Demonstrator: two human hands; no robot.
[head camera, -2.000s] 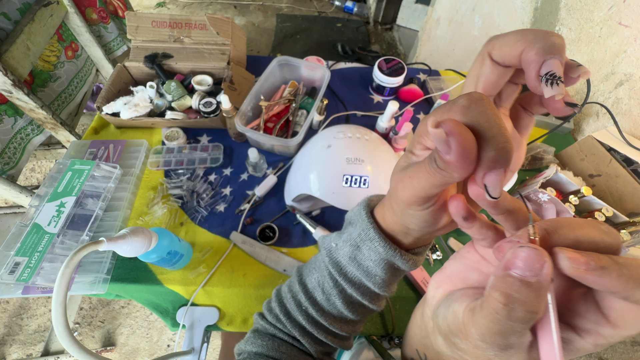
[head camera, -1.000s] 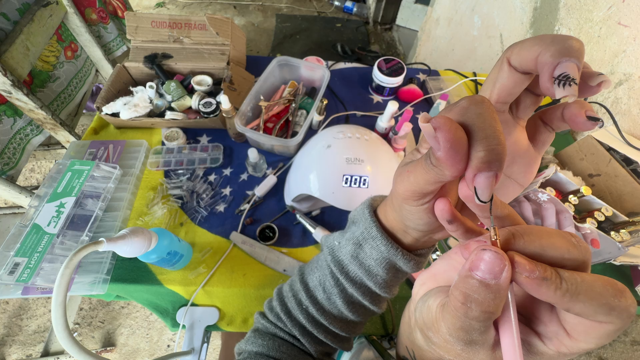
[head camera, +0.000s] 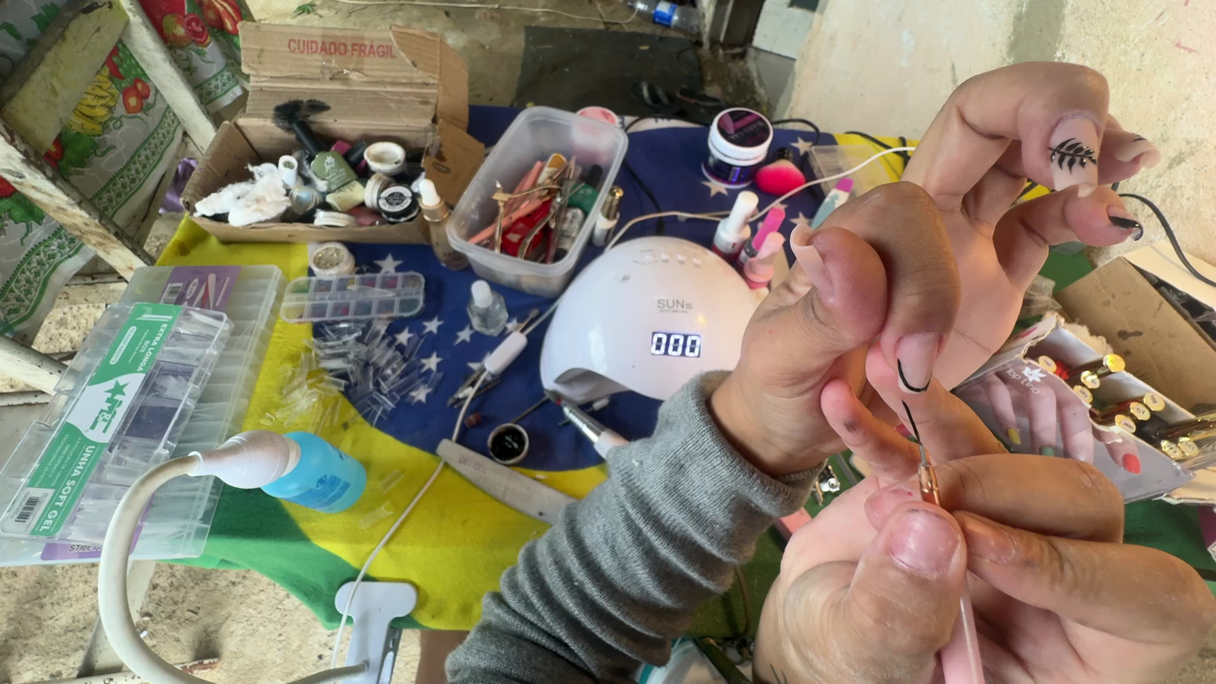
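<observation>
In the head view, my left hand (head camera: 784, 380), in a grey knitted sleeve, grips a bent finger whose nail (head camera: 917, 361) has a thin black line along its tip. That finger seems to belong to another person's hand (head camera: 1007, 142), partly hidden behind mine. Black leaf art marks one of its raised nails, and another has a dark tip. My right hand (head camera: 1007, 560), lower right, pinches a fine nail-art brush (head camera: 929, 483) with a pink handle and copper-coloured ferrule. Its dark bristles point up at the black-edged nail, very close to it; contact is hard to tell.
A white nail lamp (head camera: 646, 313) stands behind my sleeve. Around it are a plastic tub of tools (head camera: 537, 275), an open black pot (head camera: 508, 443), a cardboard box (head camera: 313, 231), nail-tip cases (head camera: 114, 427), a blue bottle (head camera: 318, 472) and a bent white lamp arm (head camera: 119, 560).
My right hand and the brush have moved left, bringing the bristles close below the nail. The other person's raised fingers have shifted right and spread a little. My left hand keeps its grip.
</observation>
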